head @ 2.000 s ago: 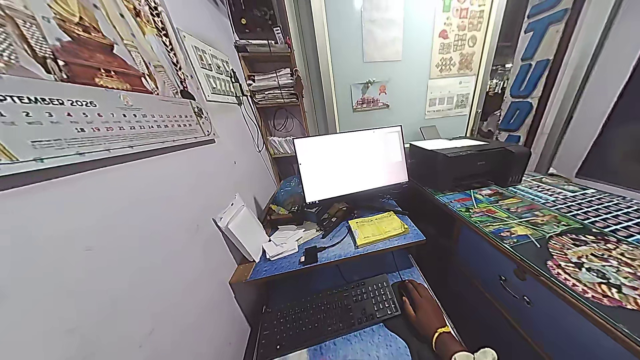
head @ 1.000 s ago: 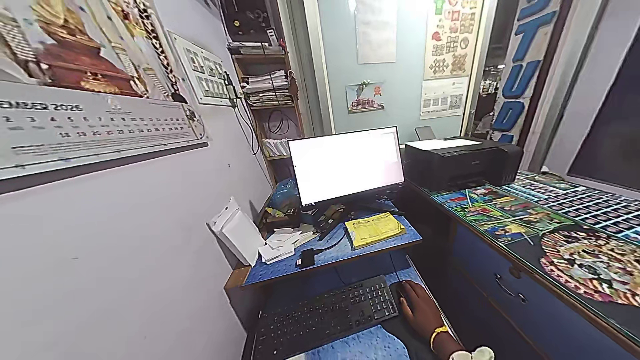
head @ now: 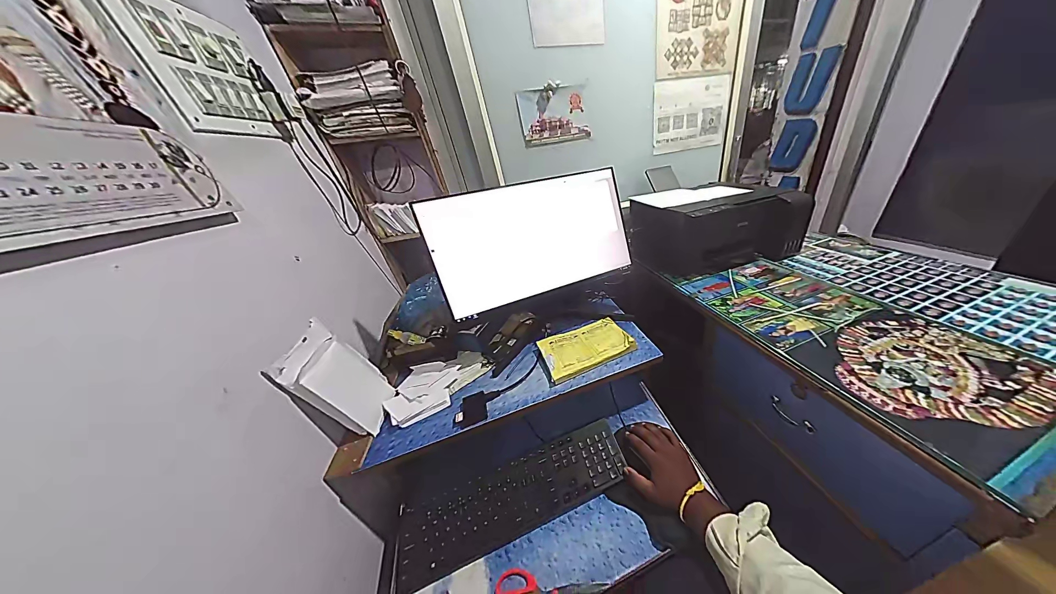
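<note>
My right hand (head: 660, 469) rests over a black computer mouse (head: 632, 452), most of it hidden under the palm, on the blue keyboard tray. A yellow band circles the wrist, and the light sleeve reaches near it. Just left of the hand lies a black keyboard (head: 511, 503). Above them, on the desk shelf, stands a monitor (head: 528, 243) with a bright, nearly white screen. A yellow printed pad (head: 587, 348) lies in front of the monitor. Red-handled scissors (head: 518, 582) are partly in view at the tray's bottom edge. My left hand is out of view.
A white packet (head: 338, 375) leans by the left wall, near loose papers (head: 425, 394) and a black cable connector (head: 472, 408). A black printer (head: 718, 227) stands at the right on a glass-topped counter (head: 907, 445) with photos. Shelves (head: 346, 29) hold stacked papers behind.
The view has shifted, and red-handled scissors now show at the bottom. My right hand stays on the mouse.
</note>
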